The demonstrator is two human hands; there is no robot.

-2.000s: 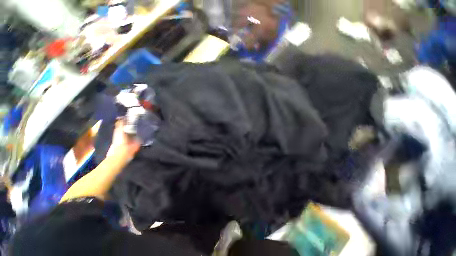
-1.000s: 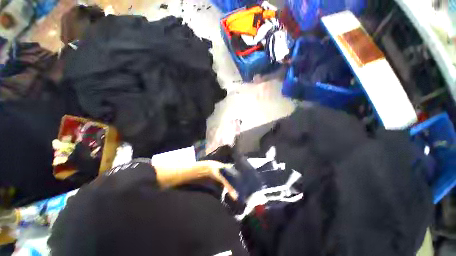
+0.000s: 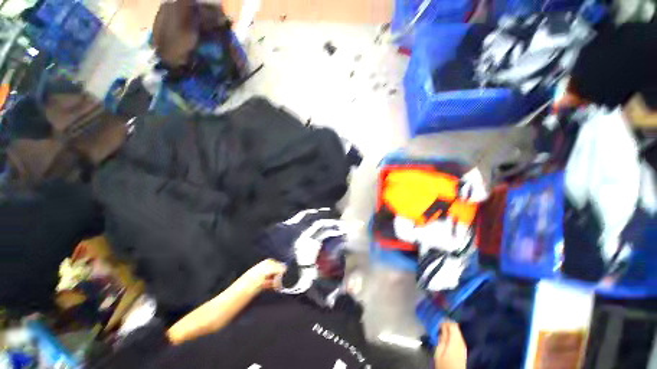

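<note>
My left hand (image 3: pixel 268 274) reaches in from the lower left and is closed on a bundle of navy and white-edged pieces (image 3: pixel 310 249). The bundle hangs beside a large heap of black cloth (image 3: pixel 223 180). My right hand (image 3: pixel 450 346) is small, blurred and partly cut off at the bottom edge. It is at the edge of a blue object (image 3: pixel 454 306), beside dark navy cloth; whether it grips it is unclear.
A blue crate holding a red basket (image 3: pixel 385 209) with orange and white pieces stands ahead. A larger blue crate (image 3: pixel 461 108) is behind it. Other workers' dark clothing and pale cloth (image 3: pixel 612 173) show at right. Scraps lie on the floor (image 3: pixel 338 72).
The view has turned and shifted. My left hand still has the bundle, now beside the black heap rather than over the cloth at right. My right hand has come into view at the bottom.
</note>
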